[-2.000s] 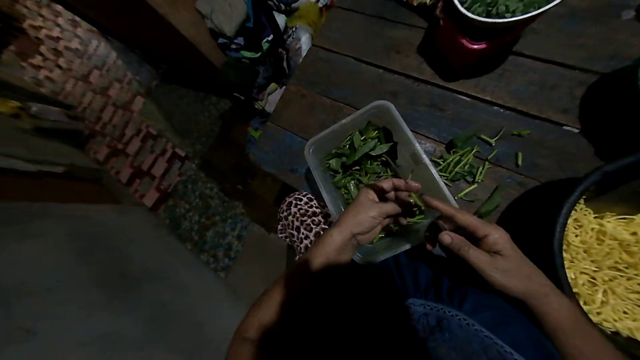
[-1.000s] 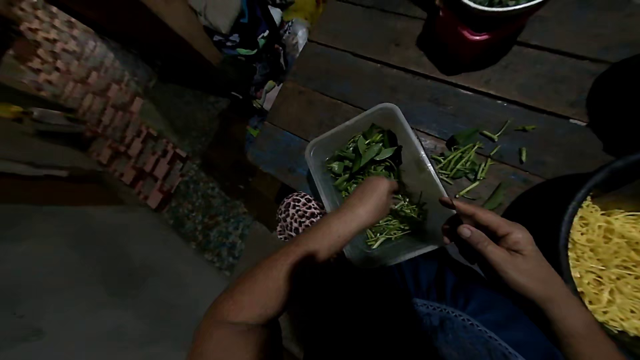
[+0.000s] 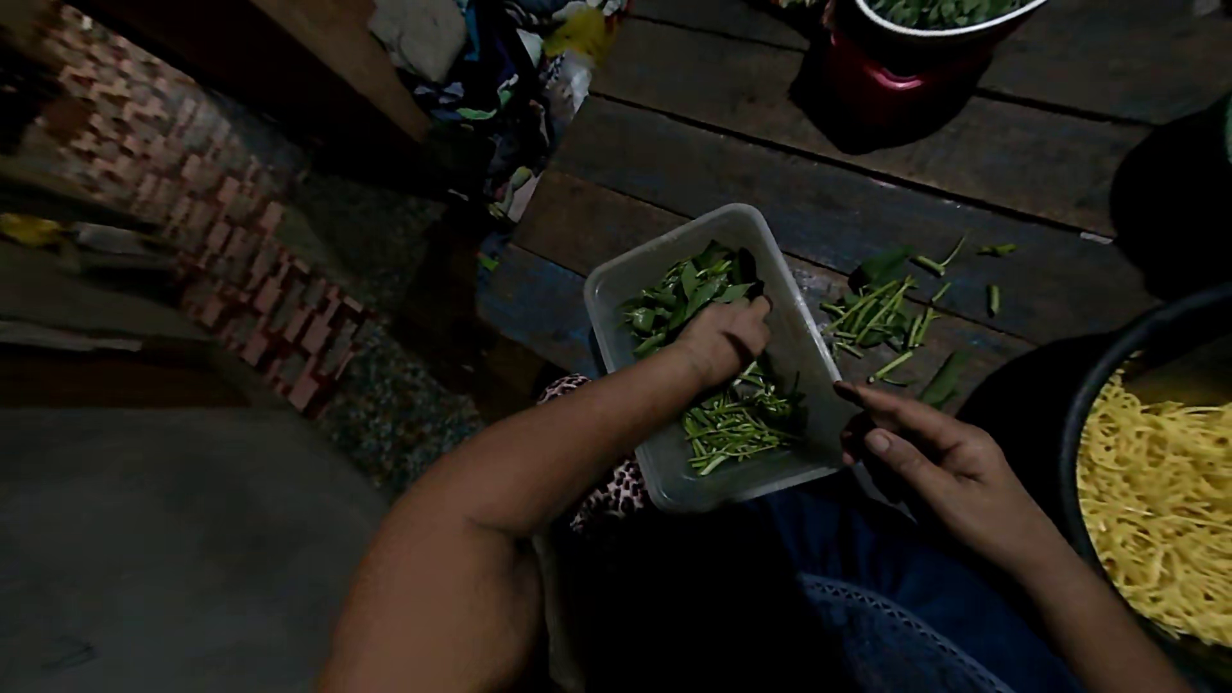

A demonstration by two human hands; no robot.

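Note:
A translucent plastic container [image 3: 818, 404] rests tilted at my lap, with leafy greens [image 3: 688, 294] at its far end and cut green stems [image 3: 736, 428] at its near end. My left hand [image 3: 727, 337] reaches inside onto the greens; its fingertips are partly hidden, so its hold is unclear. At the container's right rim is my right hand [image 3: 924, 448], fingers bent and thumb near the index finger. Whether something thin is between them is too dark to tell. Loose stems and leaves [image 3: 881, 313] lie on the wooden planks just beyond the right rim.
A large dark pot [image 3: 1078, 423] of yellow noodles [image 3: 1160, 500] stands close on the right. Farther off are a red vessel [image 3: 895, 87] and a white-rimmed bowl [image 3: 948, 29] of greens. Cloths and plastic bags [image 3: 500, 96] lie by the left edge of the wooden planks [image 3: 693, 154].
My left hand was near my right hand over the container's near right side two seconds ago; it has moved down into the container and then toward its far end. My right hand stays by the rim.

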